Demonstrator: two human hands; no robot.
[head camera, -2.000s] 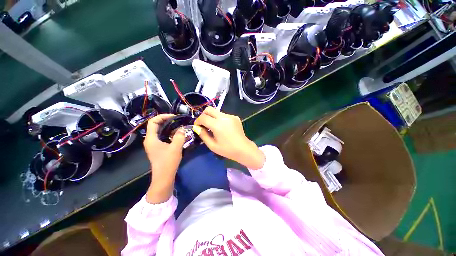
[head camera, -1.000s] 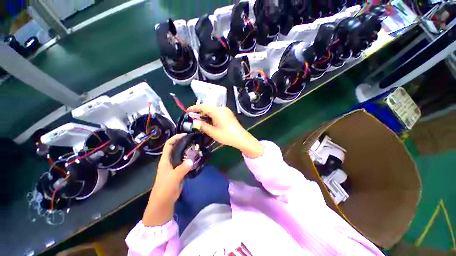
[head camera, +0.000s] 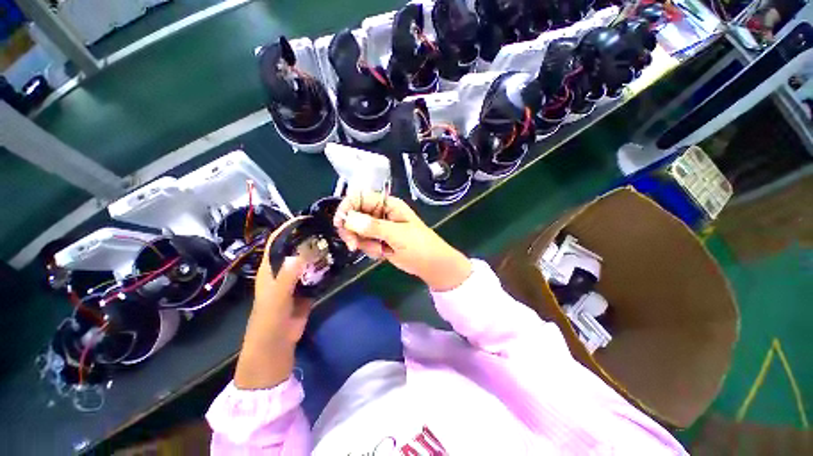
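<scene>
My left hand (head camera: 283, 278) holds a black camera head shell (head camera: 291, 239) above the bench's front edge, with its open side showing a small silvery piece (head camera: 314, 258) inside. My right hand (head camera: 379, 233) is just right of the shell, its fingertips pinched together over a camera base behind. Whether a small part or wire lies between those fingertips is too small to tell. The white bracket (head camera: 359, 169) of that base stands just behind my right hand; its black cup is mostly hidden by my hands.
Part-assembled cameras (head camera: 299, 111) stand in two rows at the back right. More wired bases (head camera: 178, 272) stand at the left, beside clear plastic bits (head camera: 67, 374). An open carton (head camera: 673, 312) with white parts is at the right, near a tray (head camera: 702, 183) on a blue crate.
My right hand first moved away from the shell to the base behind, then shifted slightly down. The shell now faces up more openly in my left hand. The view has shifted a little.
</scene>
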